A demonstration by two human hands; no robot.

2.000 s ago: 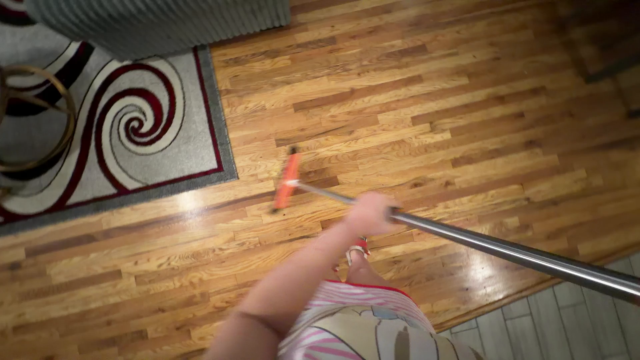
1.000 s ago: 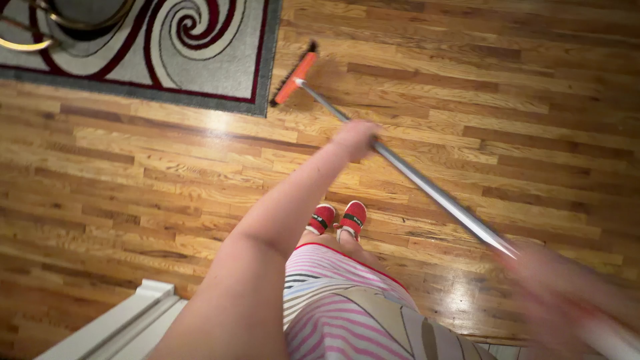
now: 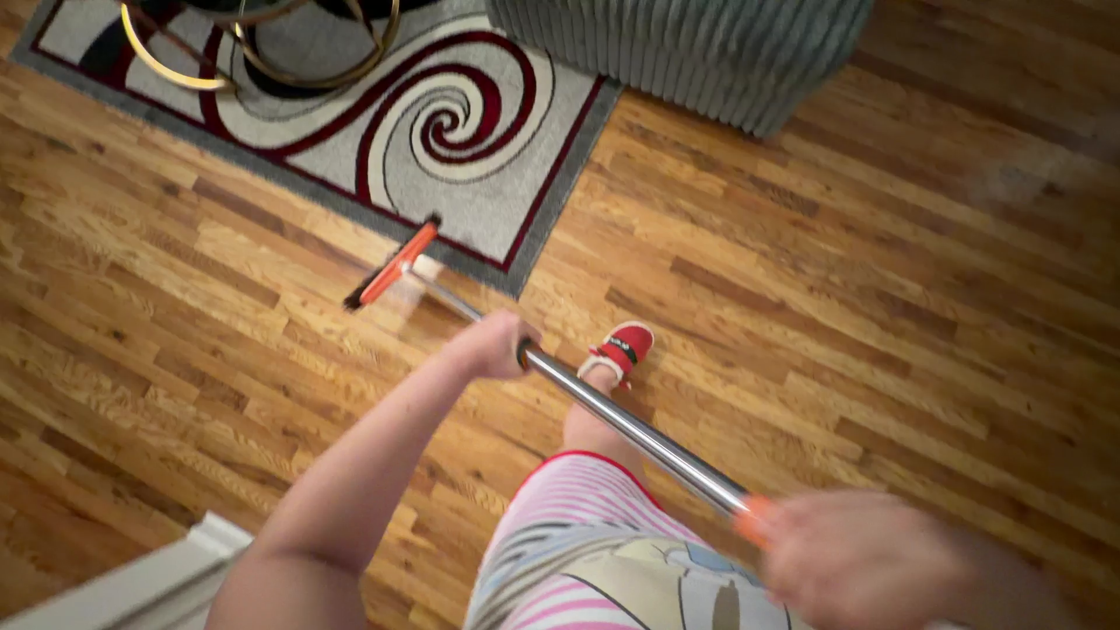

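Observation:
A broom with a metal pole (image 3: 643, 433) runs slantwise from the lower right up to its orange head (image 3: 398, 265) with dark bristles. The head lies across the grey border of the patterned rug (image 3: 464, 188), partly over the wood floor (image 3: 744, 289). Around the lower part of the pole, just below a dark collar, my left hand (image 3: 505, 344) is closed. My right hand (image 3: 862, 551), blurred, grips the orange handle end at the lower right. One red slipper (image 3: 627, 347) shows on my foot beneath the pole.
A grey ribbed upholstered piece (image 3: 700, 52) stands at the rug's upper right corner. Gold curved metal legs (image 3: 319, 83) of a piece of furniture rest on the rug at top left. White trim (image 3: 166, 577) juts in at bottom left.
The broom head has moved from the wood floor beside the rug's corner onto its lower border. The view has shifted, bringing the grey upholstered piece back in. Both hands stay on the pole.

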